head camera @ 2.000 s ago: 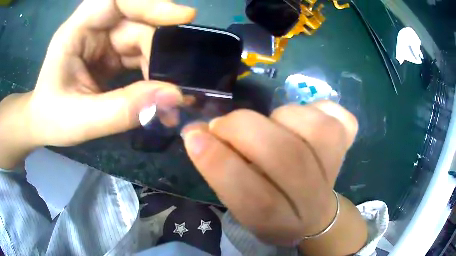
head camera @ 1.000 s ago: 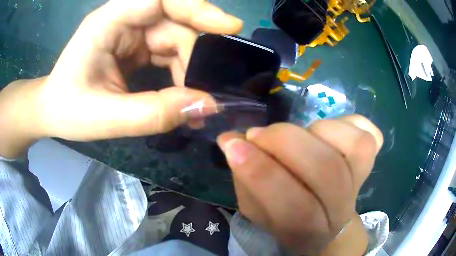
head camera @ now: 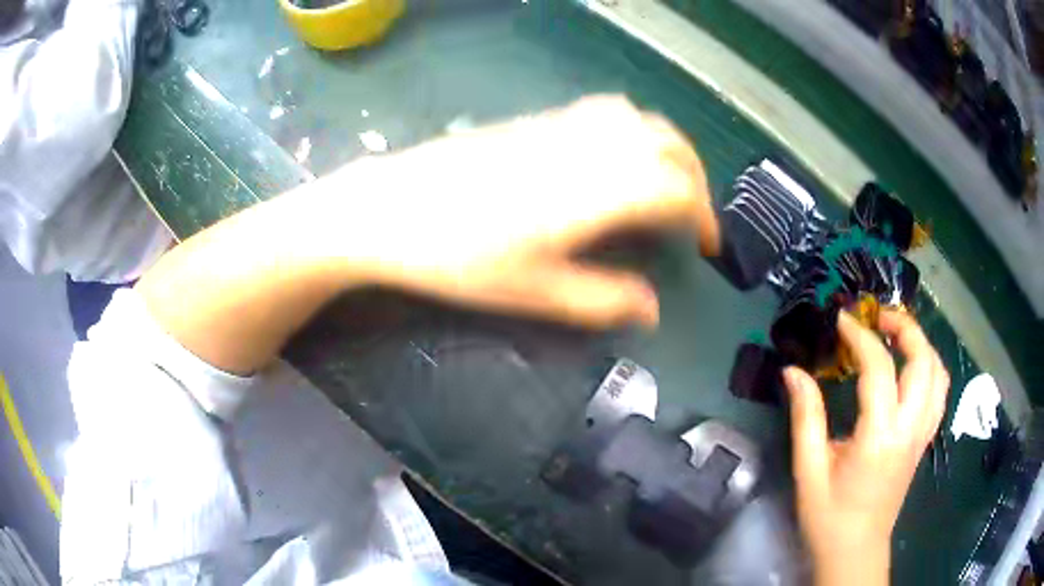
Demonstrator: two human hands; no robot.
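Observation:
My left hand (head camera: 595,218) is blurred and stretches across the middle of the mat. Its thumb and fingers are apart with nothing seen between them, and its fingertips are at the left edge of a striped black stack (head camera: 761,218). My right hand (head camera: 859,446) is at the right, its fingertips at a cluster of dark screens (head camera: 807,332) with orange tails (head camera: 867,309) and teal tabs (head camera: 853,258). Whether it grips one is unclear. One dark screen (head camera: 756,373) lies left of its thumb. A blurred black and silver fixture (head camera: 670,469) lies below.
A yellow tape roll (head camera: 343,23) is at the top edge. A white scrap (head camera: 977,408) lies right of my right hand. A pale curved rail (head camera: 733,103) runs along the far side of the green mat (head camera: 458,389). Another person's light sleeve (head camera: 63,126) is at upper left.
The view has shifted. My hands have moved apart, and the screen and clear film are no longer seen between them. The striped stack, tape roll and fixture now show.

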